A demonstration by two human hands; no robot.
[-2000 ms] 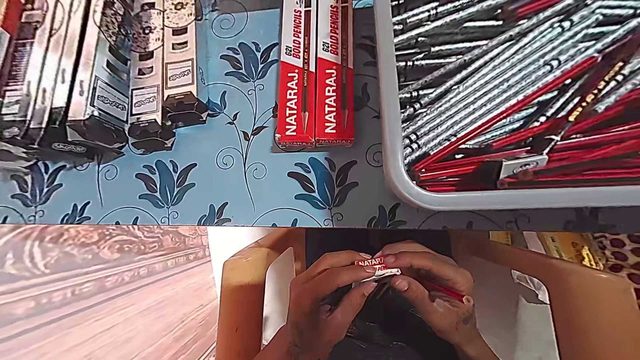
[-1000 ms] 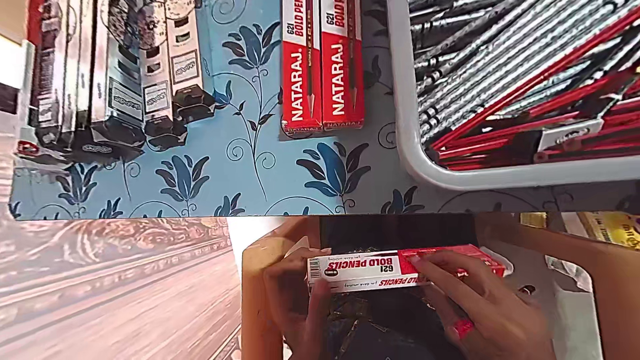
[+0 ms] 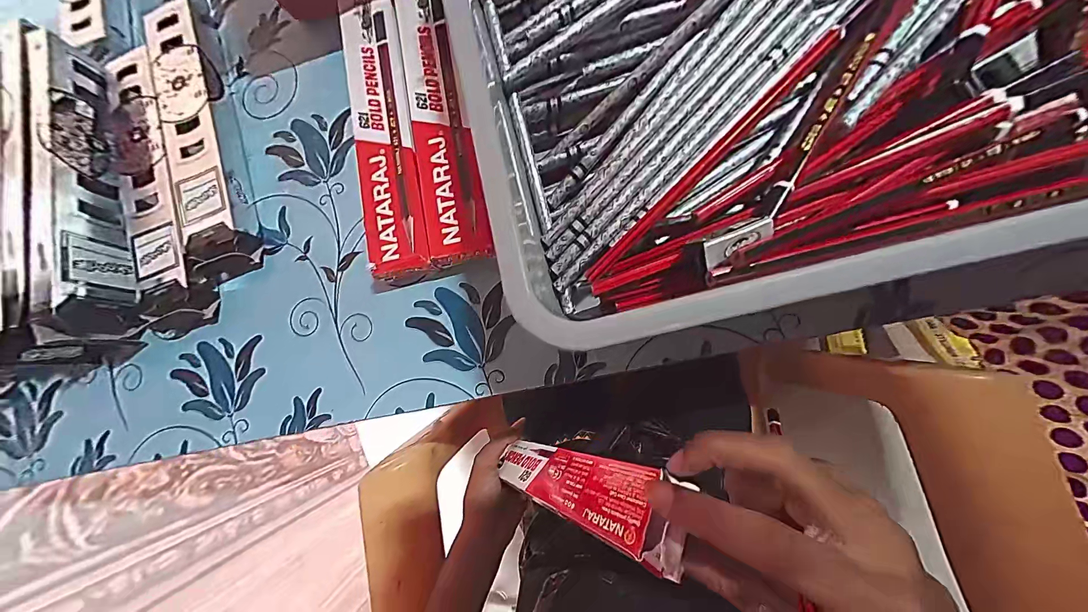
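Observation:
A red and white Nataraj pencil box (image 3: 586,501) is tilted over my lap, below the table edge. My left hand (image 3: 493,484) grips its far, white end. The fingers of my right hand (image 3: 790,527) are on its near end, where a flap seems raised; a little red shows under the palm, too hidden to name. Two more pencil boxes (image 3: 425,195) lie side by side on the table. Beside them a white plastic tray (image 3: 527,314) holds many silver-patterned pencils (image 3: 646,144) and red pencils (image 3: 892,170).
Several black and white cartons (image 3: 110,195) lie at the left of the table, which has a blue floral cover (image 3: 340,340). Brown chair arms (image 3: 960,442) flank my lap. Yellow packets (image 3: 943,340) and a dotted cloth (image 3: 1054,382) are at the right.
The pencil box has turned from nearly level to slanting down to the right, and my right hand has shifted to its end. The view has moved closer to the table and tilted.

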